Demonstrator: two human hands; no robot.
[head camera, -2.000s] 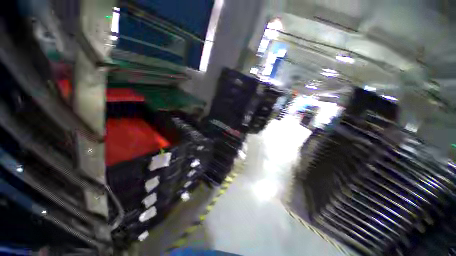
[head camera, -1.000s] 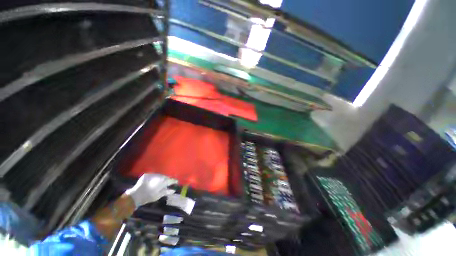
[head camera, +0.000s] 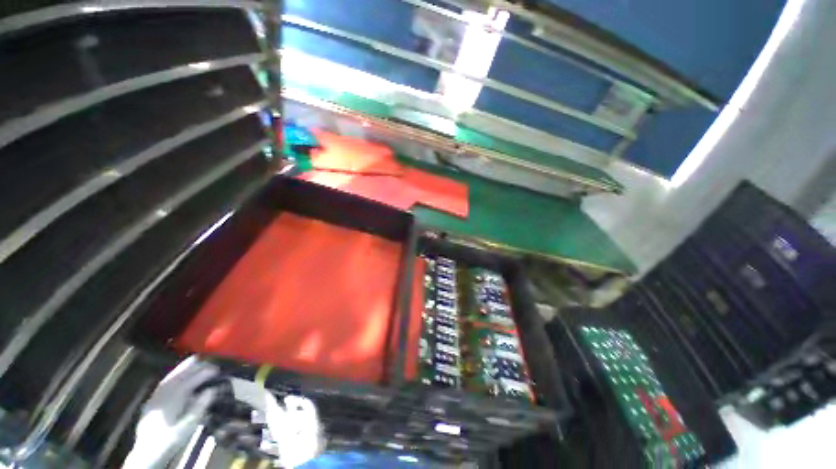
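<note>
A black tray (head camera: 406, 302) with a bare red liner sheet (head camera: 298, 293) tops a stack in front of me. My left hand (head camera: 172, 412), white-gloved, is at the tray's front left corner. My right hand (head camera: 295, 429), white-gloved, is just below the tray's front edge, beside a white label. Both hands are blurred and partly cut off or hidden, and I cannot tell whether their fingers grip the tray. A second black tray (head camera: 543, 357), touching it on the right, holds populated circuit boards (head camera: 442, 321) with white and dark parts.
A metal rack (head camera: 110, 174) with many rails stands close on the left. Red sheets (head camera: 440, 190) lie on a green bench (head camera: 541, 224) behind the trays. Another dark tray with green boards (head camera: 632, 380) is at the right, beside stacked black trays (head camera: 733, 266).
The view has swung from the aisle to the trays and moved nearer. My left hand has moved left and down along the tray's front. My right hand has come into view.
</note>
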